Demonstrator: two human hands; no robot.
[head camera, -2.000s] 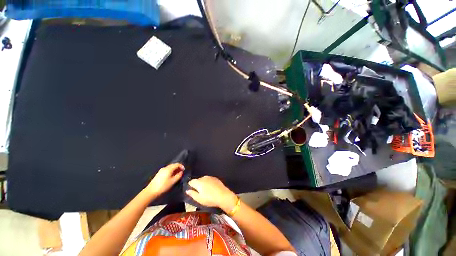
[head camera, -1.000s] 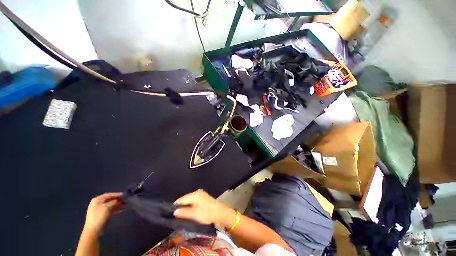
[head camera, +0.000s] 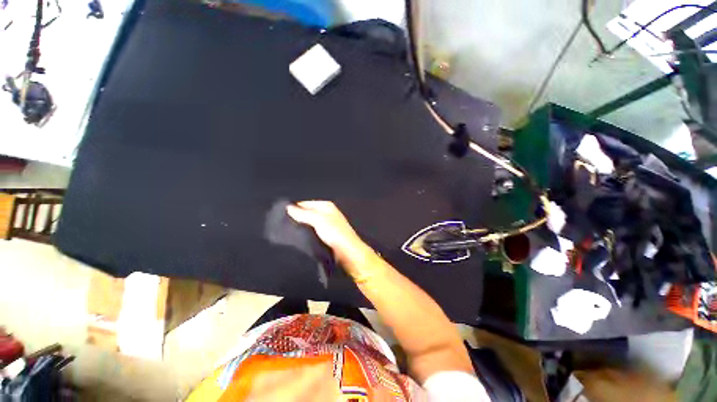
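My right hand (head camera: 321, 221) is over the black-covered table, its fingers on a dark fabric piece (head camera: 287, 226) that looks blurred and greyish. The piece hangs or lies below the fingers toward the table's front edge; its outline is hard to tell from the black cover. My left hand is not in view. The iron (head camera: 444, 242) rests to the right of my right hand, with its pointed end facing left.
The black-covered table (head camera: 181, 157) bears a white block (head camera: 315, 69) at the back. A hose (head camera: 491, 155) runs down to the iron. A green-framed side table (head camera: 534, 141) at right holds black scraps (head camera: 648, 228) and white pieces (head camera: 580, 310). Cartons stand below.
The view has swung back left. My left hand, earlier holding the dark piece together with my right, has gone out of view. My right hand has moved farther over the table with the piece.
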